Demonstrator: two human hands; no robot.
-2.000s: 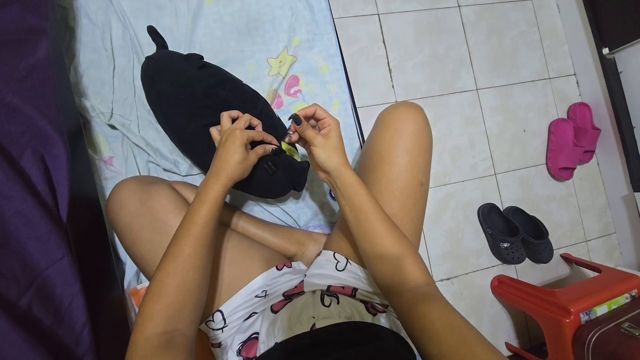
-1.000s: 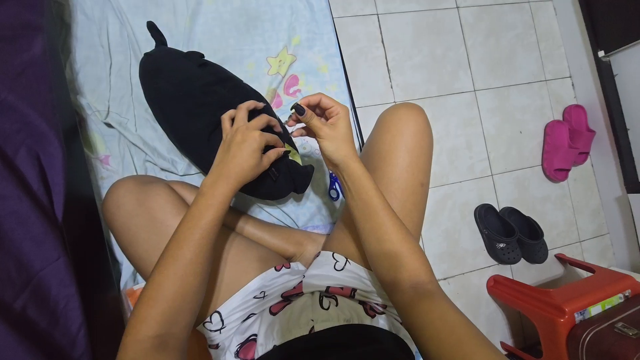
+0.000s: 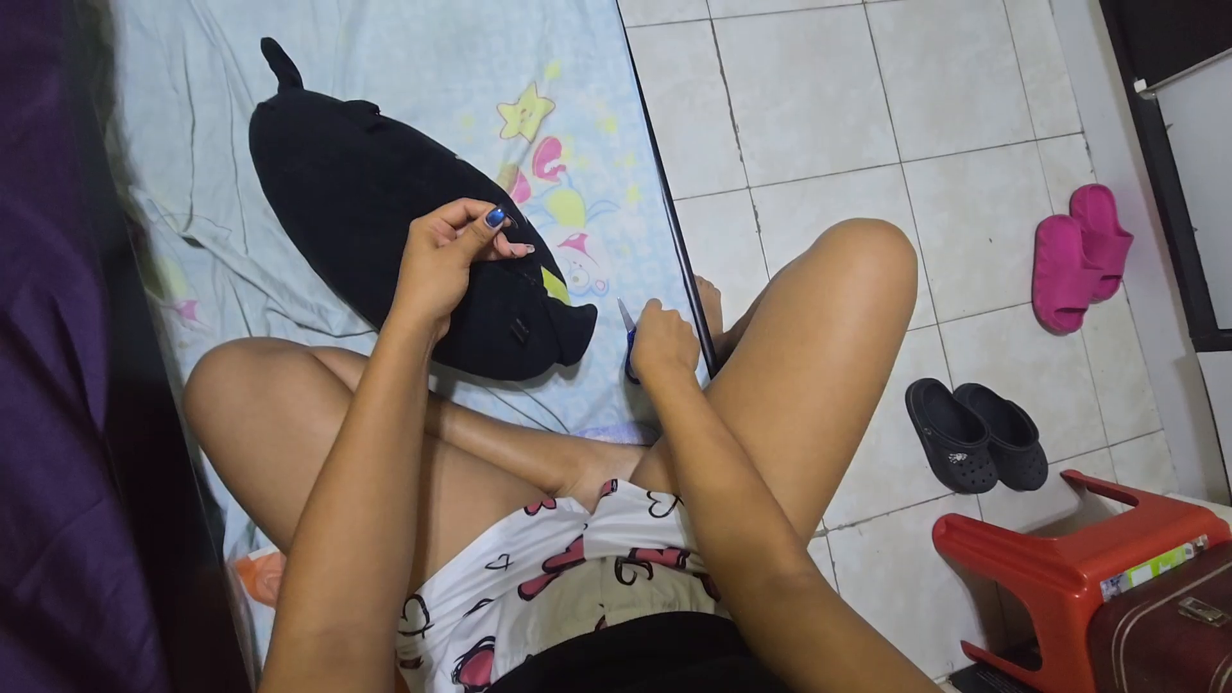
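Note:
A black stuffed fabric toy (image 3: 356, 183) lies slanting across the printed bedsheet (image 3: 385, 48), with a yellow patch on its right edge. Over its lower half, my left hand (image 3: 452, 250) is raised with thumb and forefinger pinched together. Whatever is between those fingertips is too small to tell. Beside the toy's lower right end, my right hand (image 3: 664, 339) is closed on small blue-handled scissors (image 3: 628, 332) at the bed's edge, their pointed blades showing past the fingers. Most of the handle is hidden by the hand.
My crossed legs are on both sides of the hands. Right of the bed, the tiled floor holds black clogs (image 3: 948, 438), pink slippers (image 3: 1068, 269) and a red plastic stool (image 3: 1049, 558) by a brown case (image 3: 1174, 616). Purple fabric (image 3: 48, 385) hangs at left.
My right hand has moved away from the toy, down and right, to the blue scissors that lay on the sheet a second ago. The left hand has risen off the toy's surface, its fingertips now pinched.

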